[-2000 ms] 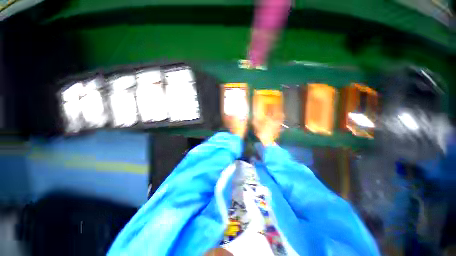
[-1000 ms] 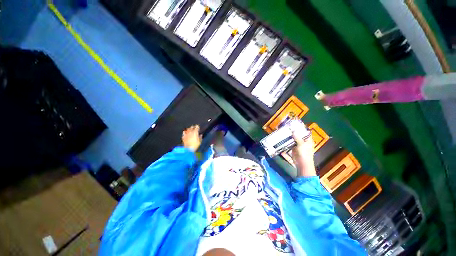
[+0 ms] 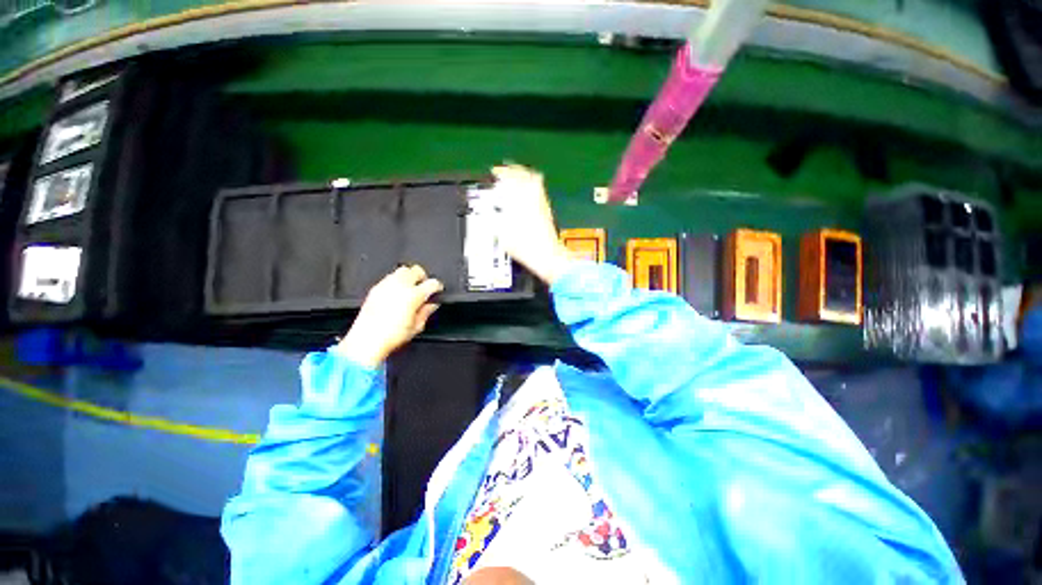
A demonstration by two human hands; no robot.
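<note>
A black tray with several slots lies on the green bench in front of me. A silvery-white part is in its right-end slot; the other slots show bare. My right hand is at this part's right side, fingers at its upper end; the part's right edge is partly hidden by the hand. My left hand is at the tray's near edge, fingers bent and holding no part. Orange fixtures stand in a row to the right, the leftmost partly hidden by my right arm.
Another black tray holding silvery-white parts stands at far left. A dark flat plate lies between fixtures. Clear trays are stacked at right. A pink-wrapped arm hangs over the bench.
The view has turned. My right hand has moved from the fixtures to the tray with the silvery-white part. My left hand has come up to the tray. The empty-slotted tray now shows before me.
</note>
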